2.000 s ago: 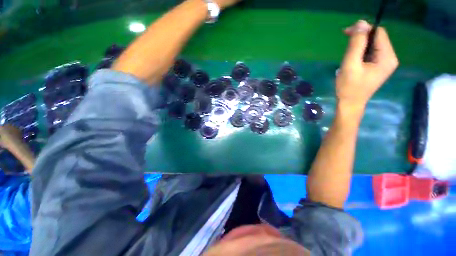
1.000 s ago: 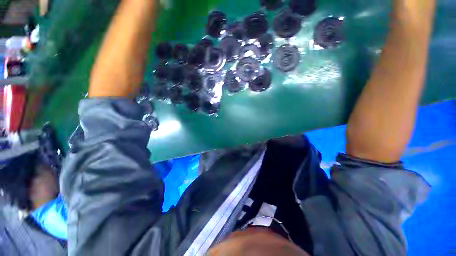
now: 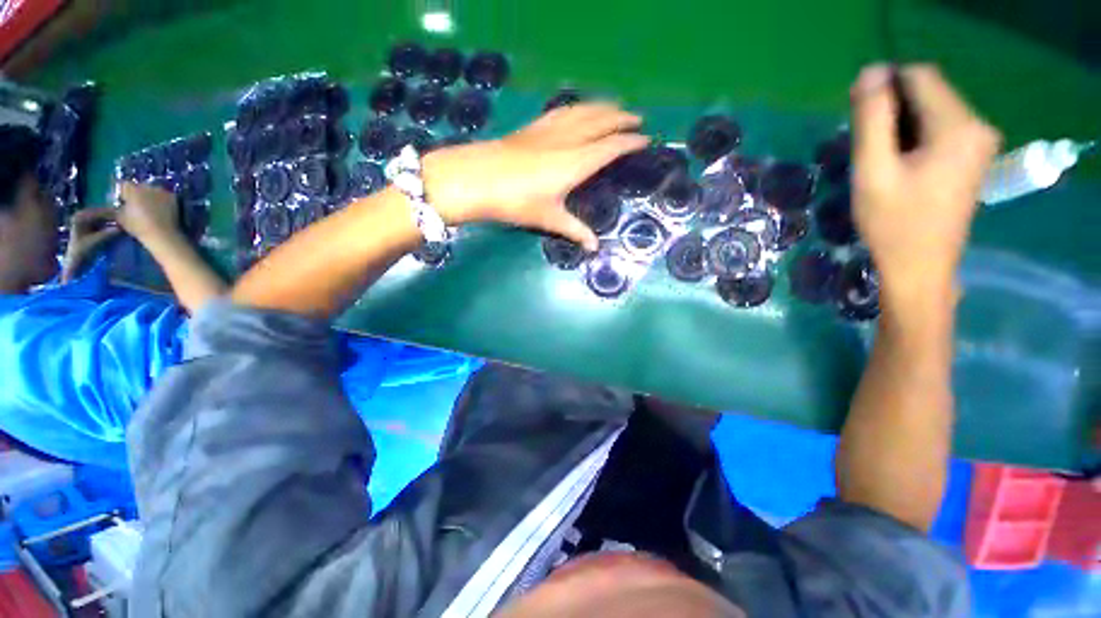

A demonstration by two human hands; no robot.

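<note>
Loose black ringed discs [image 3: 734, 251], some shiny, lie in an irregular cluster on the green bench before me. My left hand [image 3: 543, 169], with a pale band at the wrist, reaches over the cluster's left side. Its thumb and fingers are spread around dark discs; whether they touch them cannot be told, and the palm hides some. My right hand [image 3: 924, 157] is raised at the right, closed on a slim dark tool [image 3: 903, 111]. The tool's tip cannot be made out against the dark background. More discs lie partly behind my right wrist.
Discs stand in rows [image 3: 425, 104] left of the cluster, with filled clear packing [image 3: 287, 163] farther left. A person in blue [image 3: 85, 362] works at the far left. A white bottle [image 3: 1029, 169] lies right of my right hand. A red bin [image 3: 1014, 517] is below the bench edge.
My left hand, cut off at the top edge two seconds ago and out of view one second ago, is now over the cluster. The view has shifted, showing the neat rows and the white bottle.
</note>
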